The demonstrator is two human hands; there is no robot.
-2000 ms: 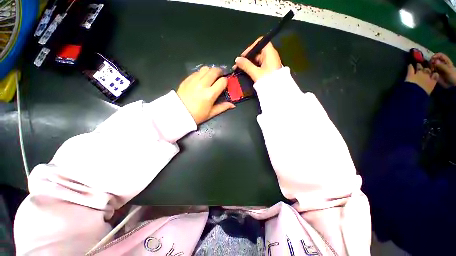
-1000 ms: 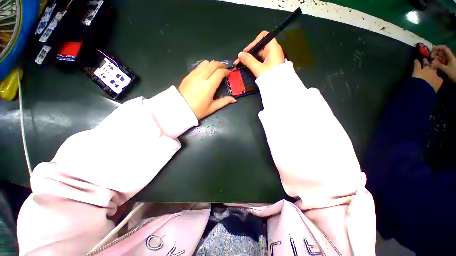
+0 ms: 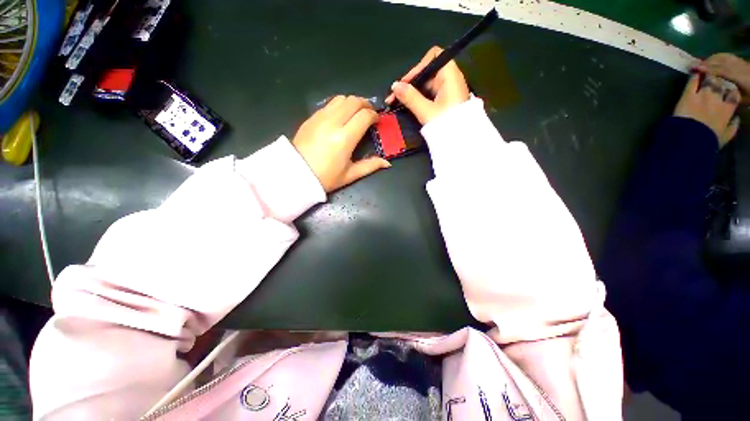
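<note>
A black phone unit [image 3: 415, 141] with a bright red part [image 3: 391, 136] lies on the dark green mat in front of me. My left hand [image 3: 335, 144] holds its left end, thumb along the near edge and fingers at the far edge. My right hand [image 3: 436, 89] grips long black tweezers [image 3: 456, 49] like a pen, pointing down to the unit's far edge near my left fingertips. The tweezers' tip is too small to make out. My right hand and sleeve hide part of the unit's right end.
A phone unit with a white panel [image 3: 187, 125] lies at left, beside a cluster of waiting units [image 3: 114, 80]. A blue-rimmed fan [image 3: 37, 70] and white cord [image 3: 39, 214] are at the left edge. Amber tape [image 3: 493, 74] lies beyond my right hand. Another person's hands [image 3: 709, 99] are at right.
The tweezers and right hand have shifted slightly to the right since the oldest frame. My left hand stays on the unit. The other person's hands have moved and now mostly cover their red part.
</note>
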